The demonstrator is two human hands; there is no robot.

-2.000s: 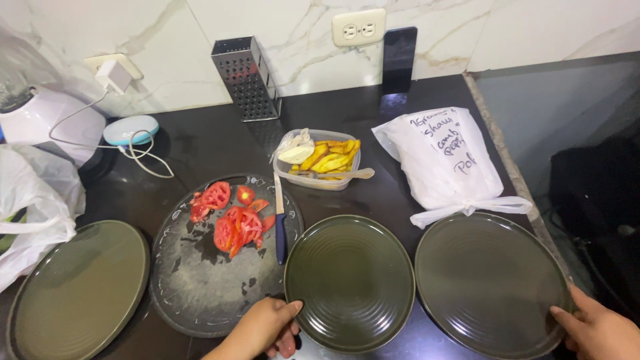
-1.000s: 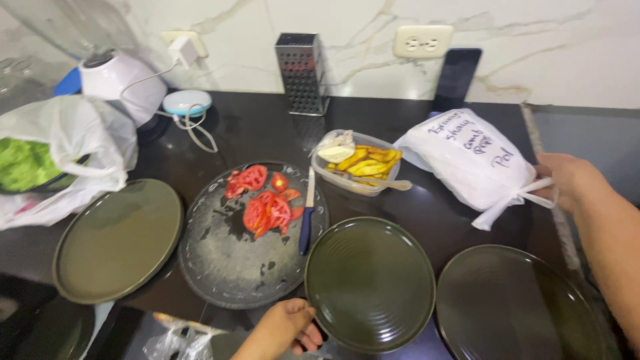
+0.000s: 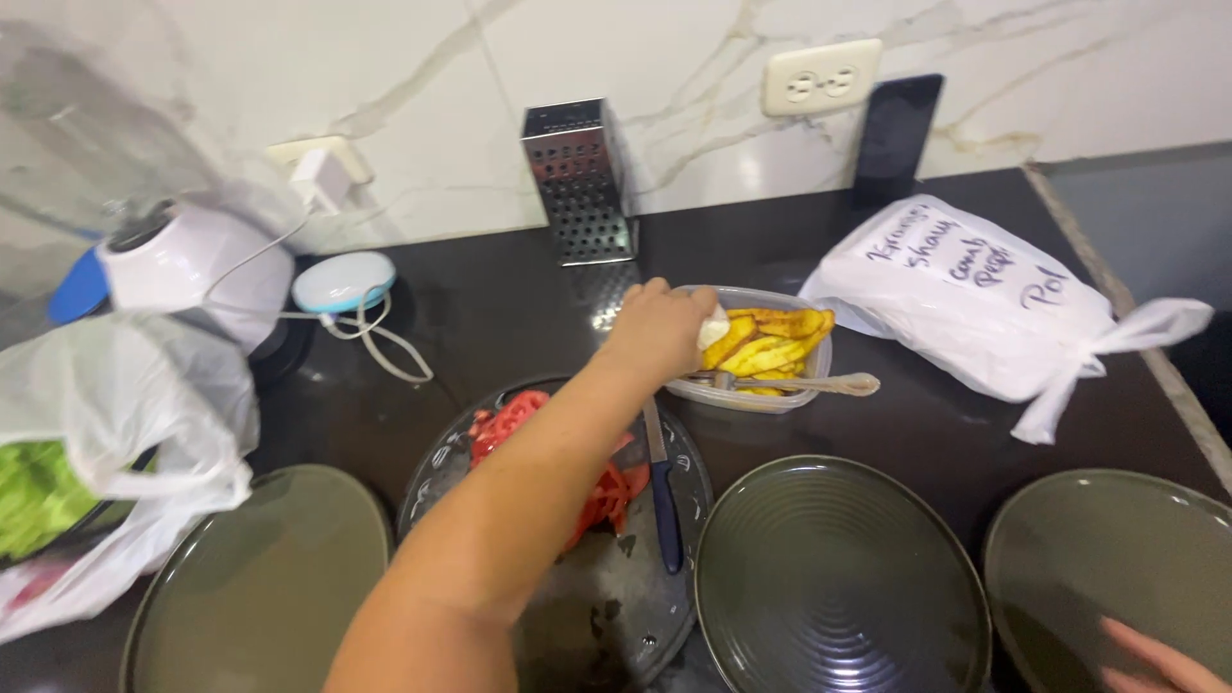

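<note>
My left hand (image 3: 664, 327) reaches to a clear plastic container (image 3: 823, 361) of fried yellow plantain strips (image 3: 770, 346). Its fingers are at the container's left end, against a white piece (image 3: 714, 328); whether they grip it or the rim cannot be told. A fork (image 3: 828, 384) lies across the container. My right hand (image 3: 1165, 659) is partly in view at the bottom right, over a dark green plate (image 3: 1107, 568). My left forearm crosses above sliced tomatoes (image 3: 606, 496) on a round dark board (image 3: 577, 626), where a blue-handled knife (image 3: 664, 510) lies.
Two more green plates, one in the middle (image 3: 837, 568) and one at left (image 3: 279, 577), flank the board. Behind stand a box grater (image 3: 582, 183) and a phone (image 3: 897, 140). A tied white bag (image 3: 972, 298) bears writing. At left are a blender base (image 3: 192, 269) and a bag with lettuce (image 3: 154, 404).
My left hand has moved from the middle plate's edge up to the container. My right hand has left the tied bag's side and is now low at the right.
</note>
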